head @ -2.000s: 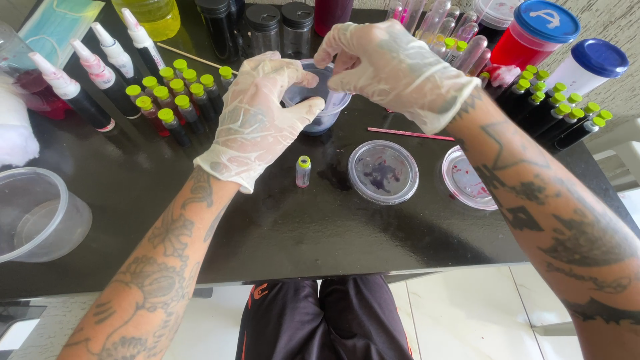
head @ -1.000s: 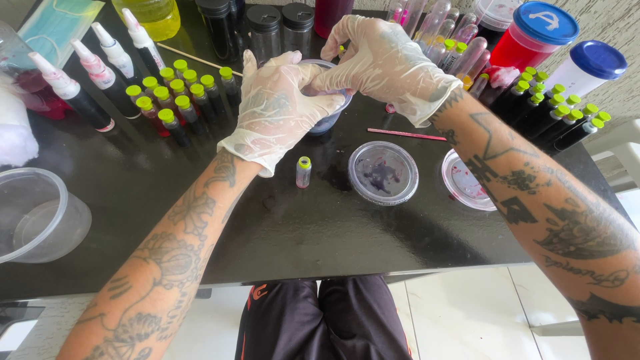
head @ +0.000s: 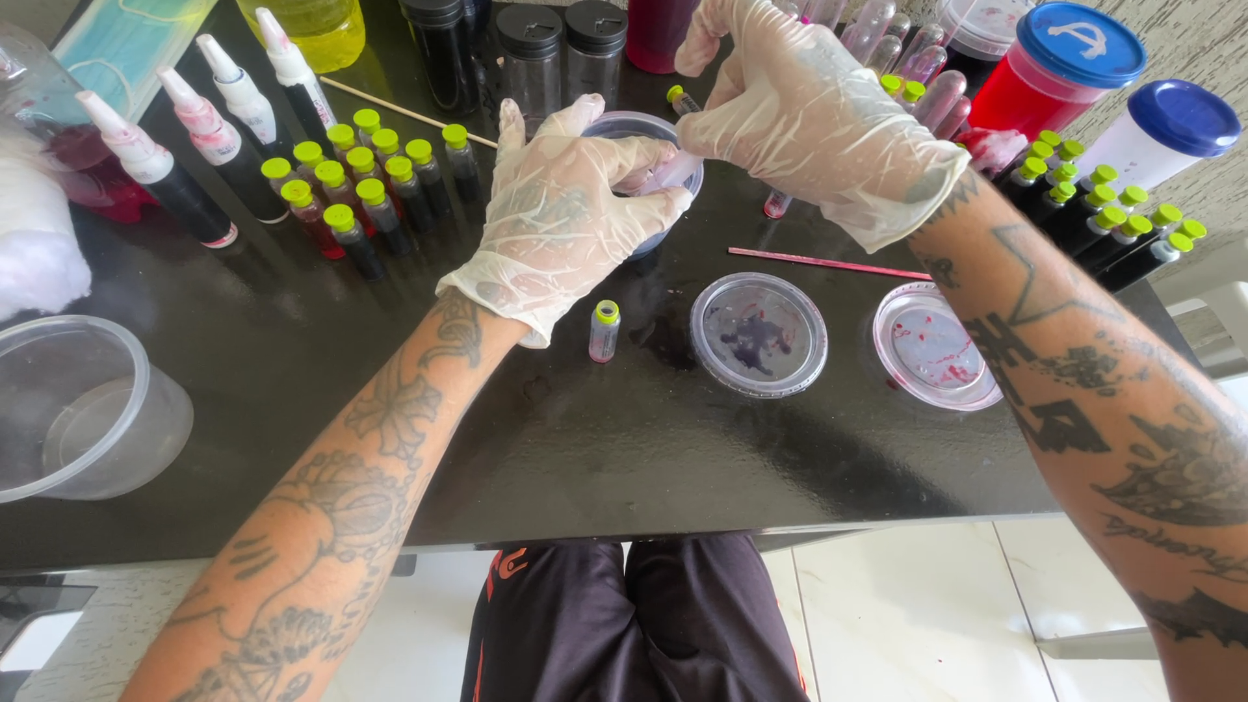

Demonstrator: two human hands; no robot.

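Observation:
My left hand (head: 575, 210), in a translucent white glove, is over a clear round plastic tub (head: 632, 125) of dark contents, thumb and fingers closed around a small translucent plastic piece (head: 673, 172). My right hand (head: 795, 117), gloved too, is to its right, its fingertips touching the upper end of that piece; whether it grips it is hard to tell. Nearer me stands a small vial with a yellow-green rim (head: 604, 331). To its right lies a stained clear lid (head: 759, 334). Another capped vial (head: 684, 99) shows between the hands.
Left are several green-capped vials (head: 361, 185), nozzle bottles (head: 161, 171) and an empty clear tub (head: 122, 419). Black-lidded jars (head: 529, 58) stand behind. On the right are a red-stained stick (head: 829, 263), a second lid (head: 936, 346), blue-lidded containers (head: 1048, 68) and dark vials (head: 1107, 214).
My right hand has lifted slightly away from the tub. The translucent piece between my hands now shows; it was hidden behind the fingers before.

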